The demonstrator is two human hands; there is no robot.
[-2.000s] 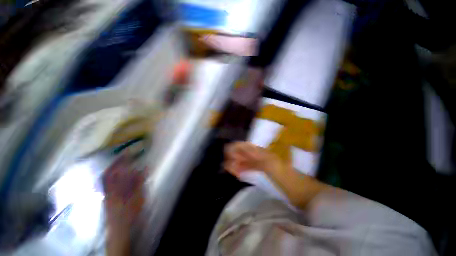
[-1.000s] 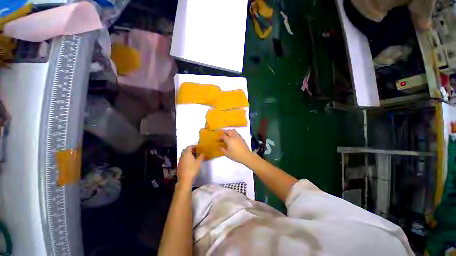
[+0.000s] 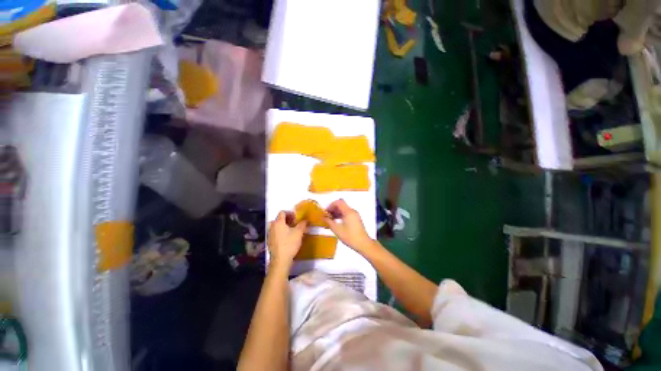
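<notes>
A small mustard fabric piece (image 3: 312,212) is held between the fingertips of both hands above the white board (image 3: 285,177). My left hand (image 3: 286,233) grips its left side, and my right hand (image 3: 346,223) grips its right side. Another mustard piece (image 3: 316,248) lies flat on the board just below the hands, partly behind my left hand. More mustard pieces (image 3: 341,177) lie overlapping or close together on the board above the hands.
The sewing table's ruler-marked edge (image 3: 109,159) runs down the left, with a mustard piece (image 3: 114,245) on it. A second white board (image 3: 322,51) is beyond. Pink fabric (image 3: 87,32) lies upper left. The green floor (image 3: 435,196) has scraps. Another workstation (image 3: 543,87) stands right.
The hands held a piece flat near the board one second ago; now a piece is bunched between the fingertips and another lies below them. Two seconds ago the hands were apart.
</notes>
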